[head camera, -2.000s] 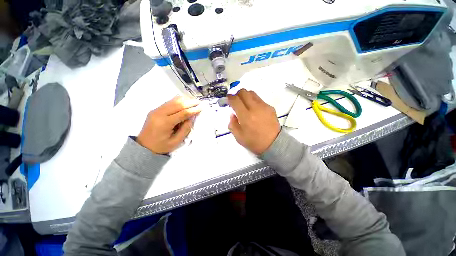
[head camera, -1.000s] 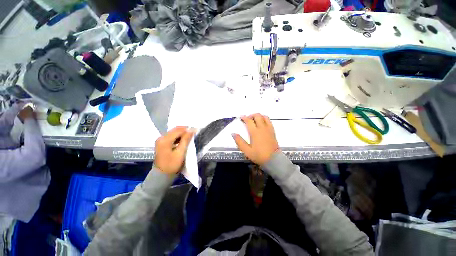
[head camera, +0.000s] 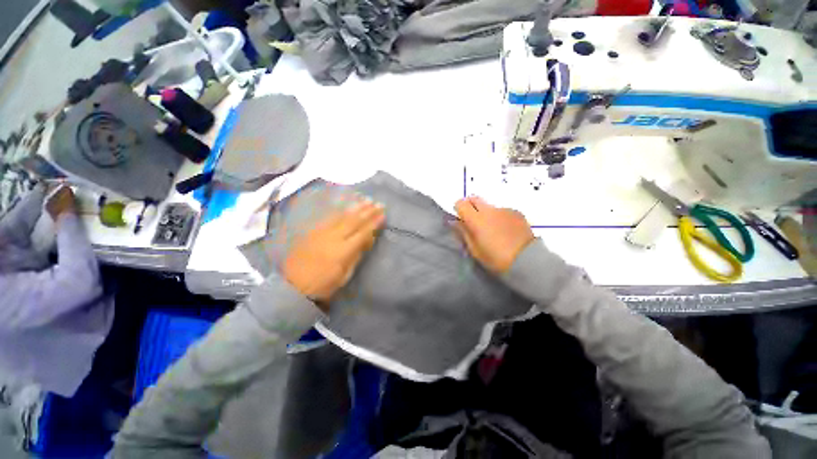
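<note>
A grey cloth panel (head camera: 421, 296) with pale edges lies over the front edge of the white table, partly hanging down. My left hand (head camera: 333, 249) lies flat on its left part, fingers together. My right hand (head camera: 491, 235) is at its upper right edge, fingertips on the cloth, seeming to pinch it. A line or slit runs across the panel between my hands. White cloth (head camera: 260, 208) shows at the panel's left. The white sewing machine (head camera: 645, 81) stands behind to the right, its needle area away from the panel.
Scissors with yellow and green handles (head camera: 712, 240) and a black-handled tool (head camera: 772, 235) lie right. Rounded grey pieces (head camera: 264, 139) lie left. A gathered grey bundle (head camera: 345, 40) is behind. A blue bin (head camera: 170, 345) stands below left. Another person's sleeve (head camera: 67, 296) shows far left.
The small grey and white piece between my hands has given way to a larger grey panel spread out. My left hand now rests flat on it. The view has shifted left.
</note>
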